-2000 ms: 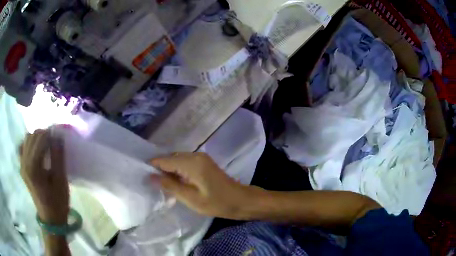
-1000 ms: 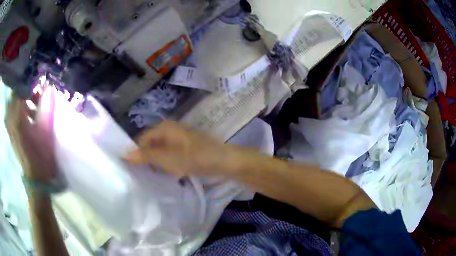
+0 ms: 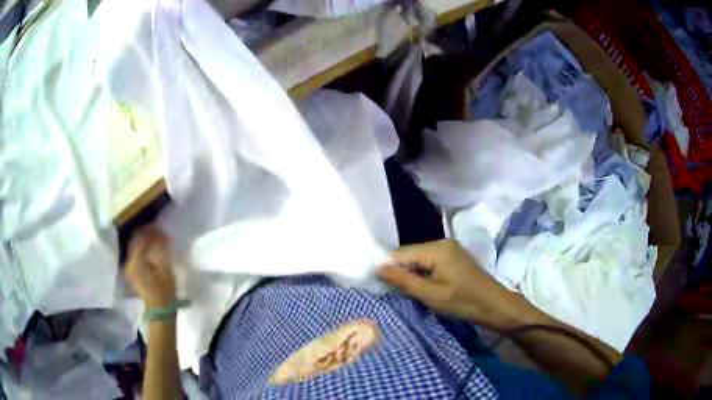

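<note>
A large white garment piece (image 3: 265, 164) hangs from the table top over its edge and across the lap. My right hand (image 3: 437, 275) pinches a corner of it between thumb and fingers, above the checked apron, and pulls it taut. My left hand (image 3: 151, 266) is blurred, low beside the table's corner at the white cloth's left side; whether it grips the cloth cannot be told. The machine head and needle are out of view.
The table edge (image 3: 332, 76) runs across the upper middle. More white cloth (image 3: 55, 164) hangs at the left. A carton (image 3: 662, 211) of white and light blue pieces stands at the right, beside a red basket (image 3: 624, 58). The checked apron (image 3: 312, 344) covers the lap.
The view has tilted down, so the machine has left it. Both hands have moved from near the needle toward the lap, and the white garment piece is now stretched toward my right hand.
</note>
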